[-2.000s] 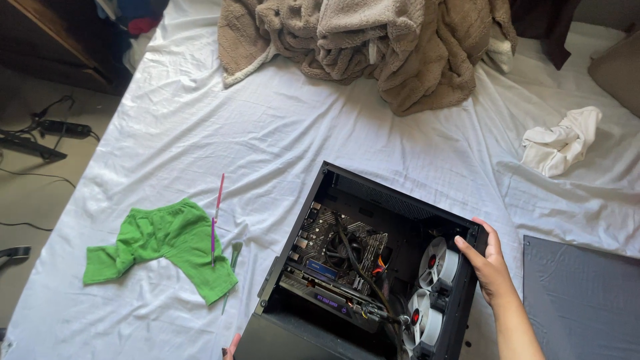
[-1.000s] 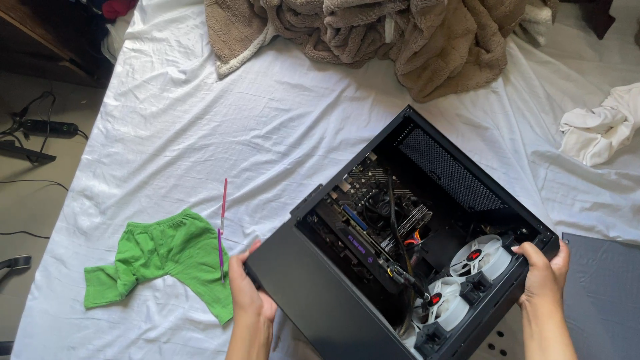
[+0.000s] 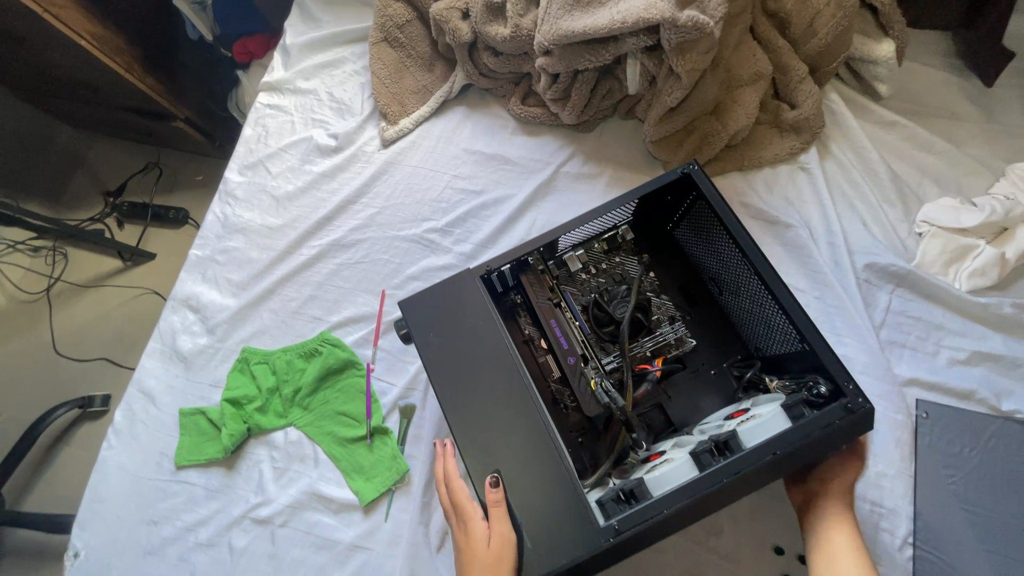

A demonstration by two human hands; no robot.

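Observation:
A black computer case (image 3: 480, 392) with its side panel off is held tilted over the bed between my two hands. My left hand (image 3: 478, 520) presses on its lower left face, thumb on top. My right hand (image 3: 832, 488) grips under the lower right edge, its fingers hidden beneath. Inside show a motherboard (image 3: 588, 272), a CPU cooler fan (image 3: 618, 314), a graphics card (image 3: 560, 340), cables (image 3: 626, 360) and white case fans (image 3: 740, 416). Left of the case lie green cloth shorts (image 3: 300, 384), a red thin brush (image 3: 378, 328), a purple stick (image 3: 369, 404) and a green-tipped brush (image 3: 405, 424).
A brown fleece blanket (image 3: 592, 56) is heaped at the back of the white-sheeted bed (image 3: 264, 264). At right are a white cloth (image 3: 968, 232) and a dark flat panel (image 3: 968, 488). A power strip with cables (image 3: 152, 214) lies on the floor at left.
The case has turned in my hands, and its fan side now faces the lower right. My left hand, barely visible at first, came onto the case; my right hand moved from its right side to underneath.

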